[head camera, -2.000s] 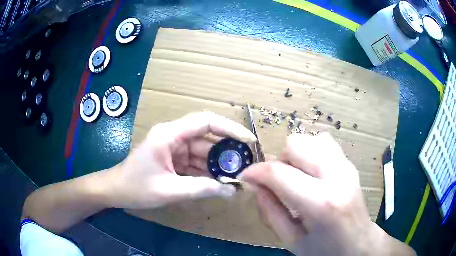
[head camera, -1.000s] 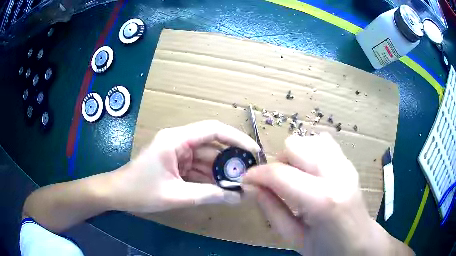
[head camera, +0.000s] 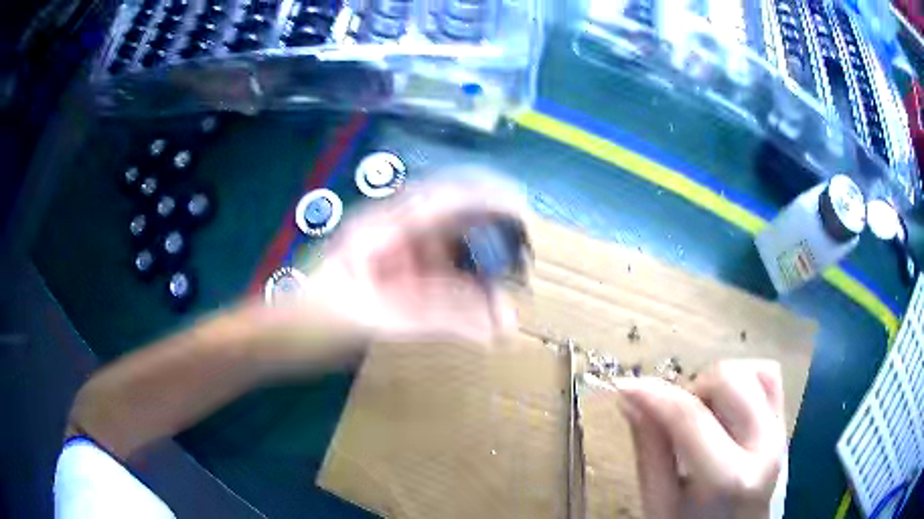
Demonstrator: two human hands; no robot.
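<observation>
My left hand (head camera: 405, 269), blurred, holds a black speaker driver (head camera: 493, 248) with a greyish centre above the cardboard's upper left edge. My right hand (head camera: 709, 436) is low over the right part of the cardboard sheet (head camera: 446, 436), thumb and finger pinched close together. A small pale bit shows at its fingertips beside the scraps; I cannot tell whether it is held. Thin metal tweezers (head camera: 573, 431) lie on the cardboard left of my right hand. Dark and pale scraps (head camera: 669, 367) are scattered above my right hand.
White-ringed drivers (head camera: 319, 213) lie left of the cardboard, one partly behind my left wrist. Loose black drivers (head camera: 172, 243) lie further left. Clear blister trays (head camera: 405, 81) line the back. A white bottle (head camera: 800, 243), its round pale cap (head camera: 883, 220) and a slotted white panel (head camera: 887, 416) are at right.
The view has shifted, bringing the trays in. My left hand has moved up and left with the driver, away from my right hand, which is now over the cardboard near the scraps.
</observation>
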